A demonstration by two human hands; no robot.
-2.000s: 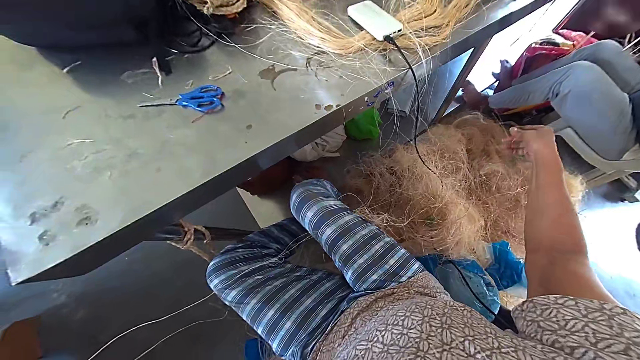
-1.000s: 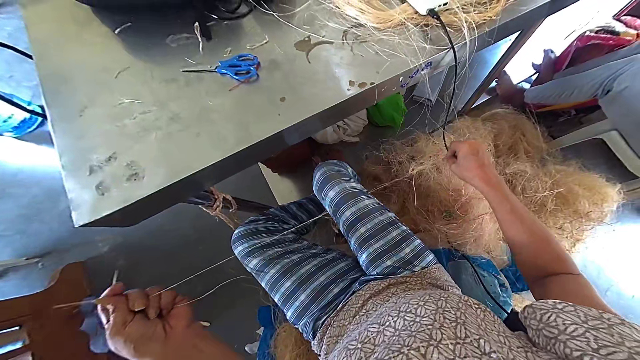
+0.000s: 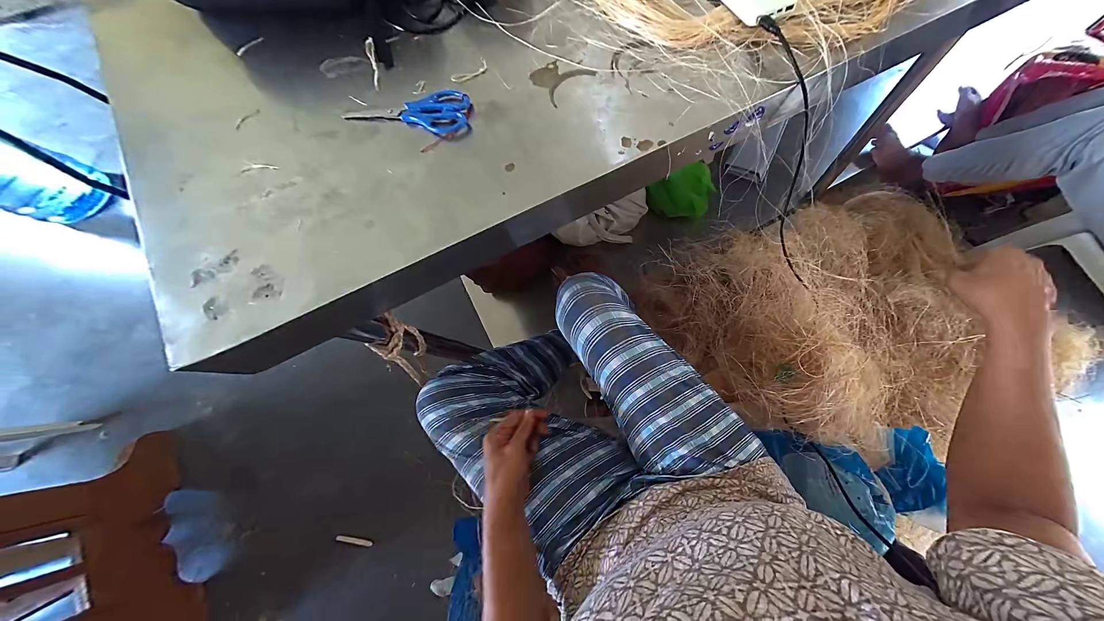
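A large heap of loose tan plant fibre (image 3: 828, 319) lies on the right beside my legs. My right hand (image 3: 1005, 289) is at the right edge of this heap, fingers curled; whether it holds strands cannot be told. My left hand (image 3: 515, 431) is over my lap, thumb and fingers pinched together on what looks like a thin strand end. Near the table's far edge lies a hank of straighter pale fibre (image 3: 681, 24), with a white device (image 3: 759, 9) on it. Blue-handled scissors (image 3: 438, 114) rest on the metal table, away from both hands.
The metal table (image 3: 345, 207) runs across in front of my knees. A black cable (image 3: 805, 129) hangs from the device past its edge. Blue plastic (image 3: 914, 470) lies under the heap. A green bag (image 3: 683, 191) is beneath the table. Another person's leg (image 3: 1009, 155) is at upper right.
My left hand has moved from the lower left, where a strand stretched from it across my lap, in to my lap. My right hand has moved right, to the heap's far side.
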